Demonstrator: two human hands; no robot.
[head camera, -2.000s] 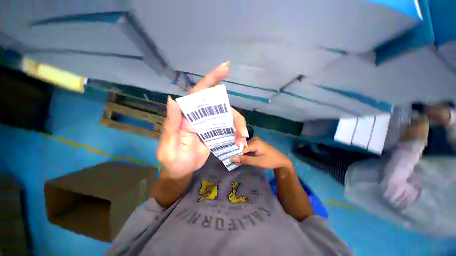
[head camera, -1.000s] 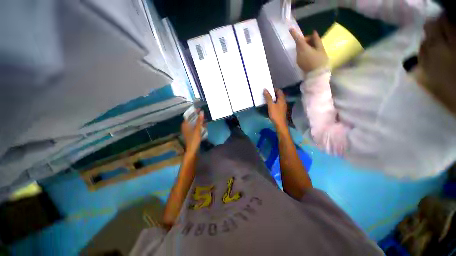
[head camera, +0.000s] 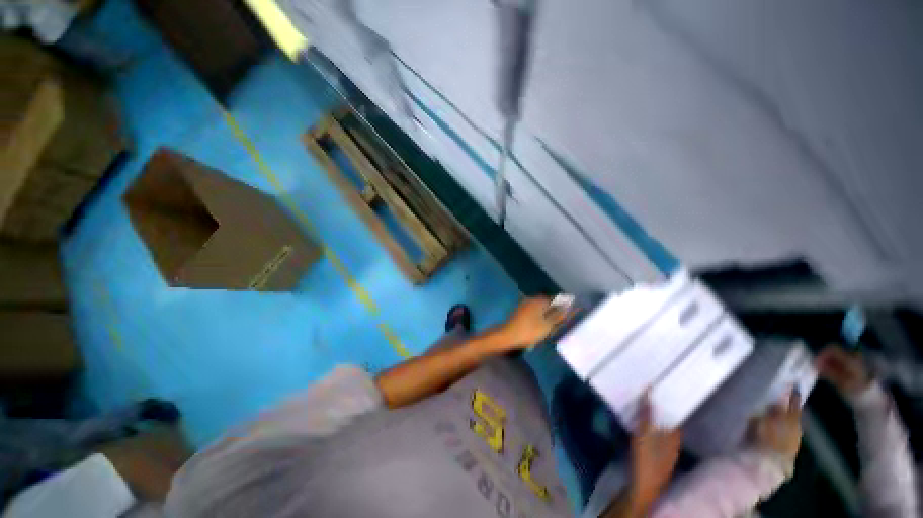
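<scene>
White product boxes (head camera: 633, 334) lie side by side at the bench edge, right of centre, with small black barcodes near their far ends. My left hand (head camera: 531, 323) is left of them, holding a small white piece at the fingertips; it looks like the label strip (head camera: 562, 301), mostly hidden and blurred. My right hand (head camera: 656, 455) is at the near edge of the boxes, its fingertips on the closest box. Blur hides whether it grips that box.
Another person's hands (head camera: 777, 427) hold a white item just right of the boxes. Large white-grey stacked boxes (head camera: 708, 132) fill the upper right. A wooden pallet (head camera: 376, 192) and an open brown carton (head camera: 248, 243) are on the blue floor. More brown cartons (head camera: 61, 182) stand at far left.
The view has swung, so the boxes now appear lower right and more floor shows at left. My left hand appears farther from the boxes' near ends; my right hand remains by them.
</scene>
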